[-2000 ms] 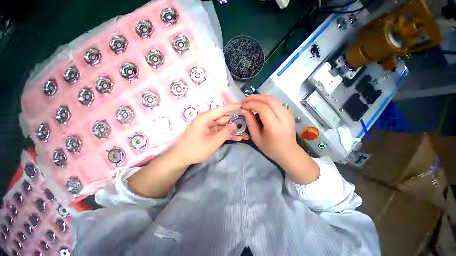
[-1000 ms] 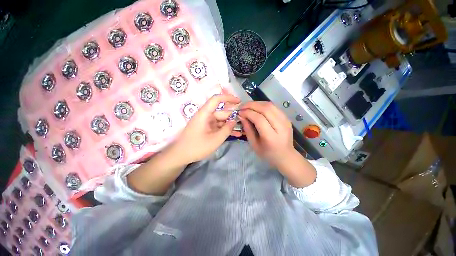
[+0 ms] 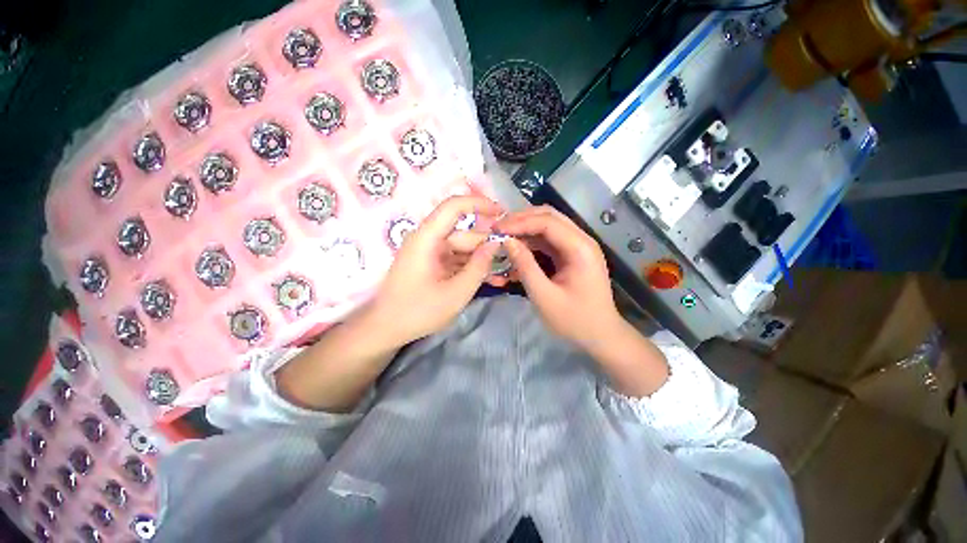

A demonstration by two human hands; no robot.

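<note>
A small silver metal housing [image 3: 499, 258] is held between my two hands in front of my chest, mostly hidden by my fingers. My left hand [image 3: 437, 270] pinches it from the left, with the thumb on it. My right hand [image 3: 564, 273] meets it from the right, thumb and fingertips on the part. Whether a tiny piece is between the fingertips cannot be told. The pink foam tray [image 3: 201, 345] lies to the left with rows of silver housings in its pockets. The round tub [image 3: 520, 109] of tiny dark pieces stands beyond my hands.
The bench press [image 3: 594, 202] stands at the right, with its gold-brown head [image 3: 838, 48], a fixture [image 3: 721, 159], black blocks [image 3: 732, 252] and a red-orange knob [image 3: 665, 276]. Cartons [image 3: 838, 424] are at the lower right. A second pink tray [image 3: 64, 430] lies lower left.
The press fixture and head have moved apart, so the fixture with its white pads now shows uncovered. My hands stay together on the housing, with thumbs and fingers shifted closer over it.
</note>
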